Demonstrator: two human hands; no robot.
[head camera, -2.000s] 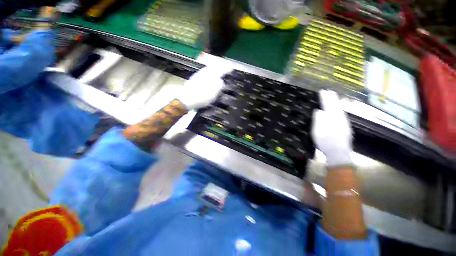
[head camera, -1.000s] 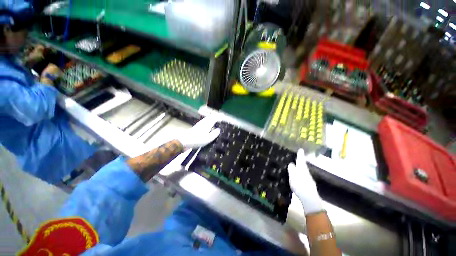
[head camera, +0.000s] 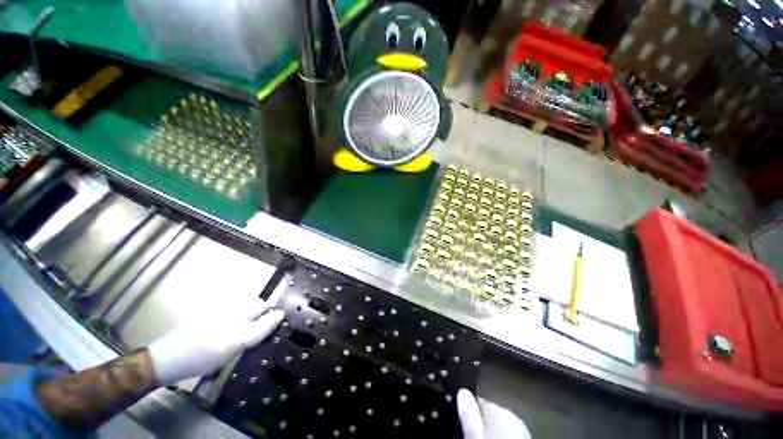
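A black plate dotted with small light points (head camera: 361, 360) lies on the conveyor in front of me, its near edge cut off by the picture. My left hand (head camera: 215, 343), in a white glove, lies at its left edge with the fingertips on the plate. My right hand (head camera: 491, 420), also white-gloved, is at its right edge and mostly cut off by the bottom of the picture. I cannot tell whether the fingers of either hand grip the plate. No green board shows.
A clear tray of yellow-silver parts (head camera: 476, 236) lies behind the plate, another (head camera: 202, 146) under the shelf. A penguin-shaped fan (head camera: 393, 94) stands behind. A yellow pen-like stick (head camera: 575, 283) lies on a white sheet (head camera: 610, 296), beside a red bin (head camera: 713, 300). Conveyor rods (head camera: 142, 266) lie left.
The view has moved closer to the bench and tilted, so the fan shows whole and the plate sits lower. The green strip at the plate's near side has left the picture. Both hands stay at its sides.
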